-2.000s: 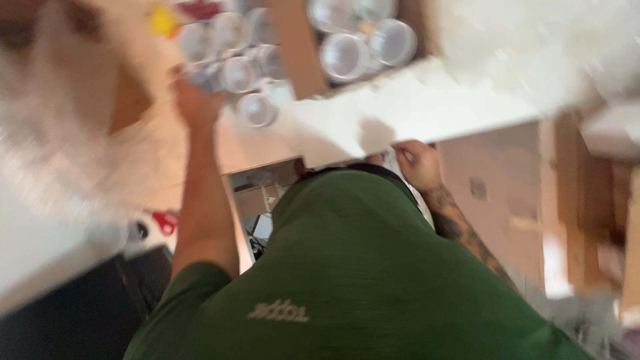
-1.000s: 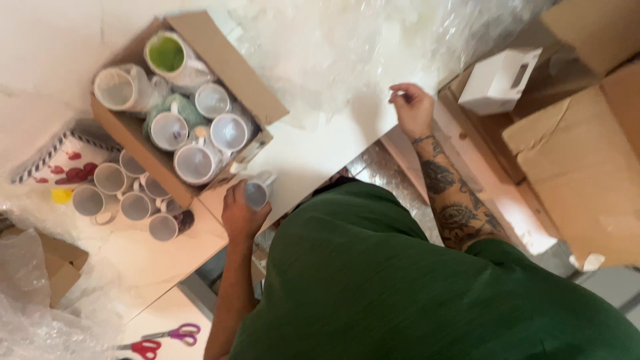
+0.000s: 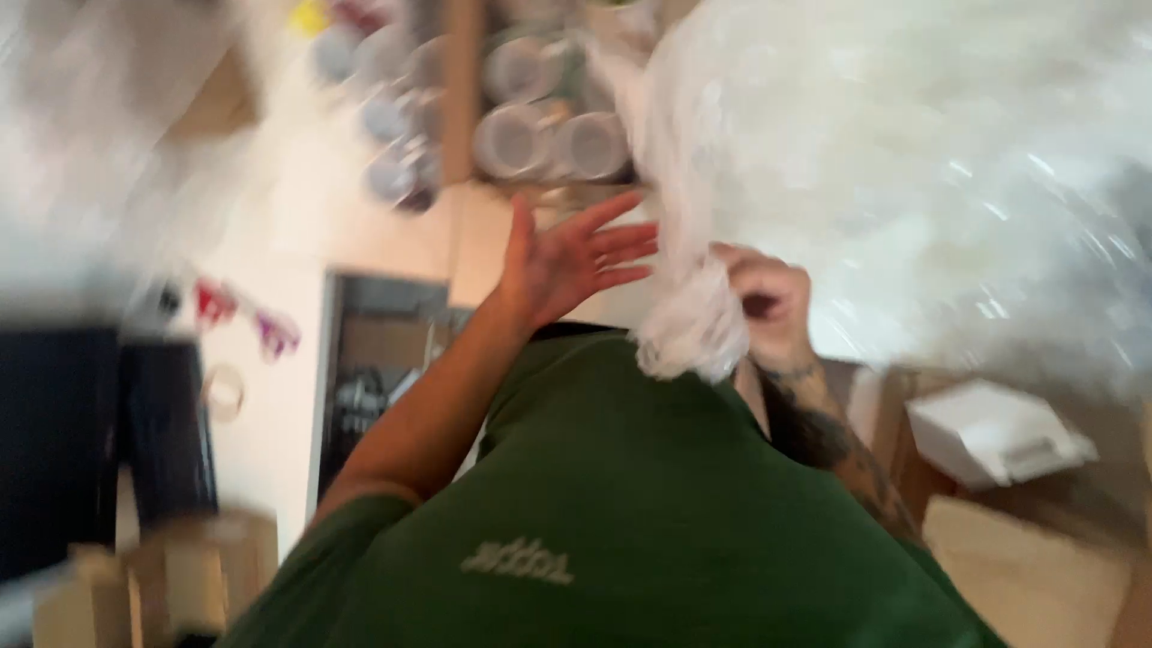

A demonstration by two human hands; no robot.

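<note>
My left hand (image 3: pixel 580 256) is spread with the fingers apart and holds nothing, just left of a hanging strip of clear plastic wrap (image 3: pixel 693 315). The curled fingers of my right hand (image 3: pixel 769 301) grip the wrap at its right side. The wrap is crumpled into a bunch at its lower end, in front of my green shirt. Beyond my left hand, white mugs (image 3: pixel 513 142) stand in an open cardboard box (image 3: pixel 461 99). A blurred pale object (image 3: pixel 556 198) lies between that hand and the box; I cannot tell what it is.
More mugs (image 3: pixel 391 171) stand left of the box. A large heap of clear plastic (image 3: pixel 900 162) covers the right side. Red scissors (image 3: pixel 214 301), purple scissors (image 3: pixel 276 333) and a tape roll (image 3: pixel 223 391) lie at left. A white box (image 3: pixel 994 432) sits in cardboard at lower right.
My left hand was at a mug by the box one second ago; it is now spread and off it. My right hand has come to the plastic wrap and taken hold. The view has turned.
</note>
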